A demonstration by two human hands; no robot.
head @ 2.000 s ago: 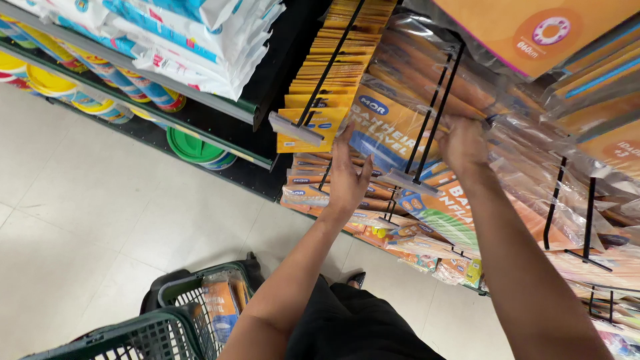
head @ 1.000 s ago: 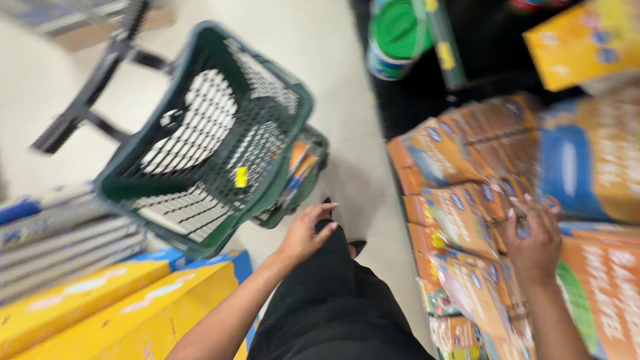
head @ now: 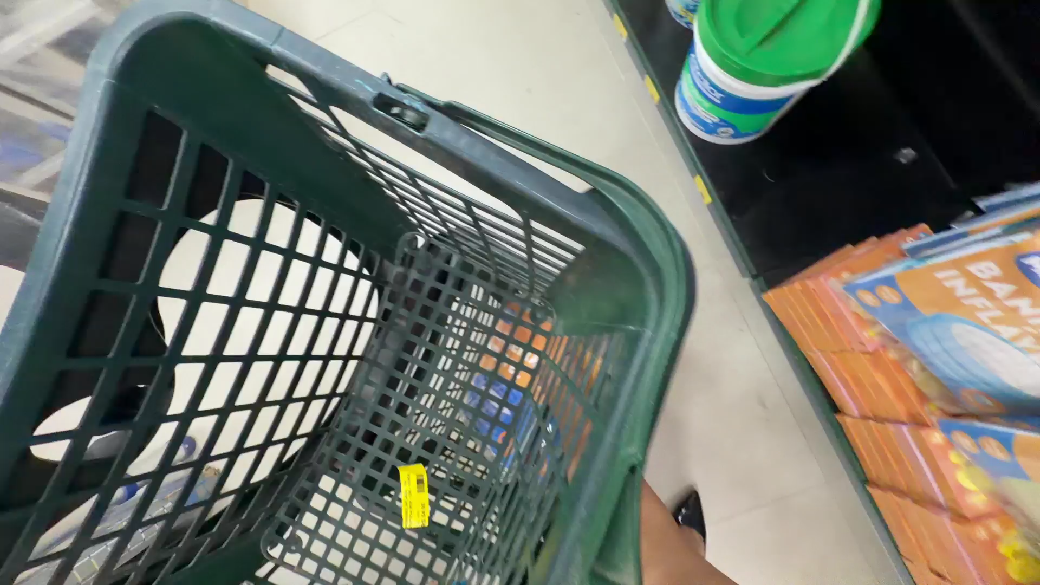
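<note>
A green plastic shopping basket (head: 366, 268) fills the left and middle of the view, tilted, its inside facing the camera. A yellow label (head: 413, 496) with writing lies on its mesh bottom. Through the mesh, orange and blue packs (head: 508, 382) show beneath it. A bare forearm (head: 682, 544) reaches in from the bottom edge, behind the basket's right side. The hand on it is hidden by the basket, so its hold cannot be told. My other hand is out of view.
At the right, a black shelf (head: 829, 171) with a green edge holds a white bucket with a green lid (head: 739, 89). Orange and blue packs of inflatable pool products (head: 975, 325) are stacked below it. A dark shoe (head: 691, 512) stands on the pale floor (head: 731, 390).
Both hands were in sight a second ago, one by the packs; now only a forearm shows. The basket looms much larger, and the view has swung toward it.
</note>
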